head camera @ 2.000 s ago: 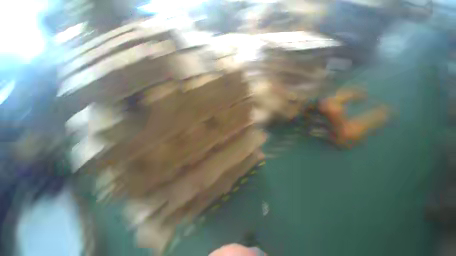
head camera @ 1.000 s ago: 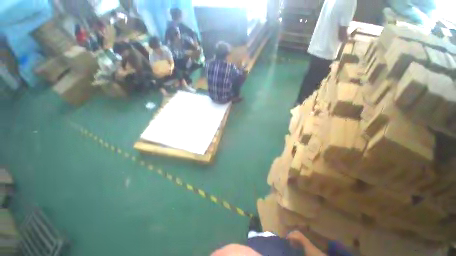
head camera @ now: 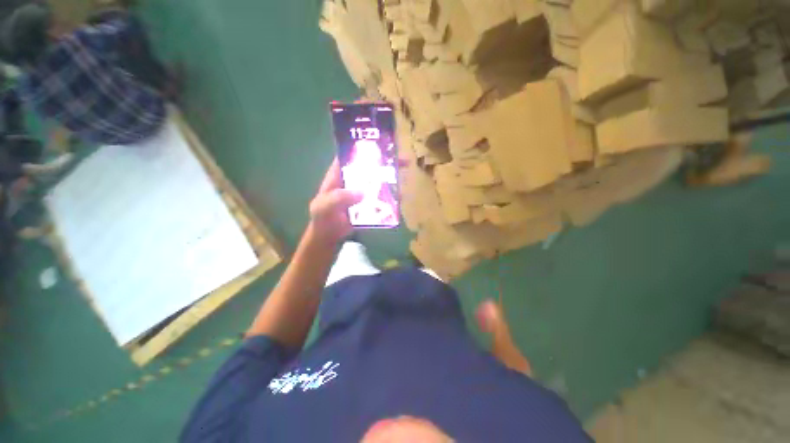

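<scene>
A phone (head camera: 371, 164) with a lit screen showing 11:23 is upright in front of me, just left of the stack. My left hand (head camera: 333, 206) holds it by its left side and lower part. My right hand (head camera: 490, 318) hangs low beside my body at the right; it is small and blurred, and I cannot make out its fingers or anything in it. The stack of folded cardboard pieces (head camera: 528, 134) stands beyond and right of the phone, brown and uneven, with dark gaps.
A white sheet (head camera: 152, 234) lies on a low wooden pallet (head camera: 212, 298) at the left. A person in a checked shirt (head camera: 95, 78) is at its far edge. Marking tape (head camera: 147, 381) crosses the green floor. Orange pallet truck parts (head camera: 728, 170) show behind the stack. Brown material lies at the lower right.
The view has turned down and towards the stack, so the white sheet now lies at the left. The phone in my left hand has come into view.
</scene>
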